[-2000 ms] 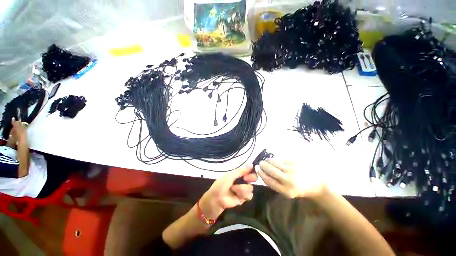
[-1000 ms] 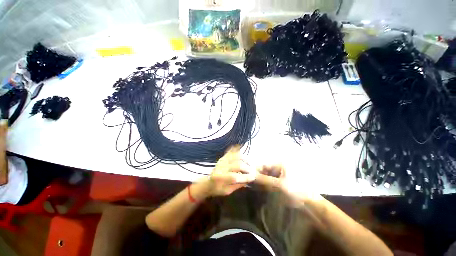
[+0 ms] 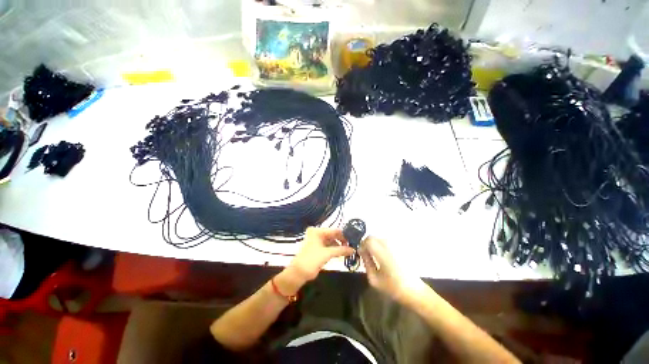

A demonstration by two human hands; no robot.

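A small coiled black cable bundle (image 3: 354, 232) is held upright between my two hands at the table's front edge. My left hand (image 3: 318, 252) grips it from the left with thumb and fingers. My right hand (image 3: 381, 264) touches it from the right at its lower part, where black loops hang below. Whether a twist tie is around it is too small to tell. A large open ring of loose black cables (image 3: 249, 219) lies behind my hands. A spiky pile of black twist ties (image 3: 423, 182) lies to the right.
A heap of tied cables (image 3: 413, 75) lies at the back beside a printed bag (image 3: 292, 53) and a blue and white packet (image 3: 481, 111). A big cable mass (image 3: 569, 163) fills the right side. Smaller black heaps (image 3: 60, 158) lie left. Red stools (image 3: 89, 334) stand below the table.
The view has shifted right. The bundle, hidden by my hands a second ago, now shows upright between them. The other person's arm at the far left has left view.
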